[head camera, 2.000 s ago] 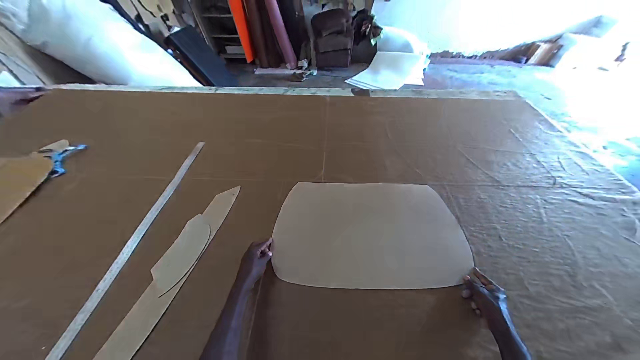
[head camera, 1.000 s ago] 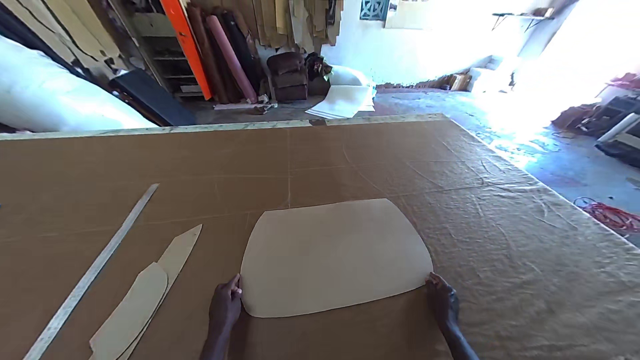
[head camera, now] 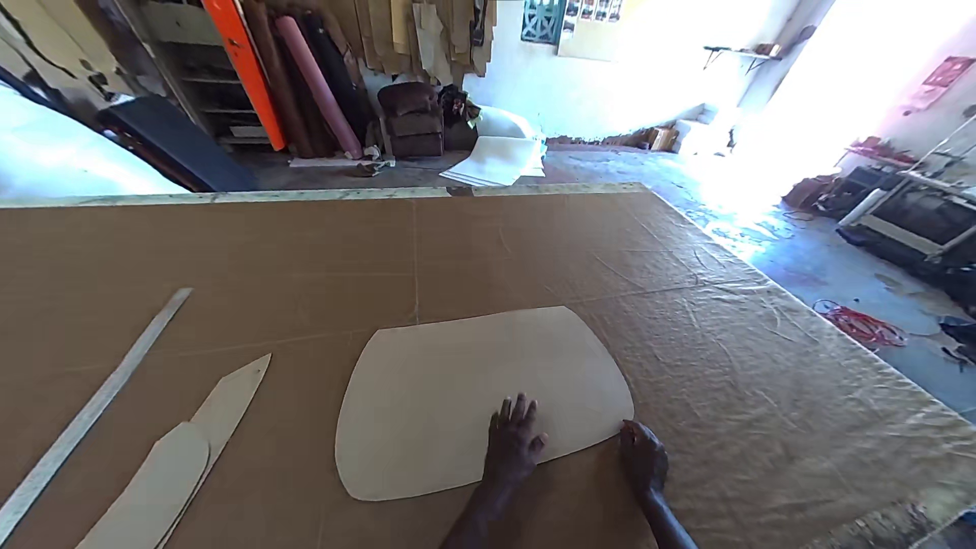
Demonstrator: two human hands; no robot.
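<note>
A large beige card template with rounded corners lies flat on brown sheet material that covers the table. My left hand rests on the template's lower right part, palm down with fingers spread. At the template's lower right corner is my right hand, its fingers curled in and pinching the edge. Left of the template, two narrow beige card pieces overlap. A long metal straightedge lies slantwise beyond them.
The table's far edge has a pale strip. Behind it stand rolls of material, a dark cushioned seat and white sheets on the floor. A red cable coil lies on the floor at right.
My left hand has left the template's left edge and moved right onto its surface. My right hand stays by the right corner. The template has turned slightly; the view has swung up and right.
</note>
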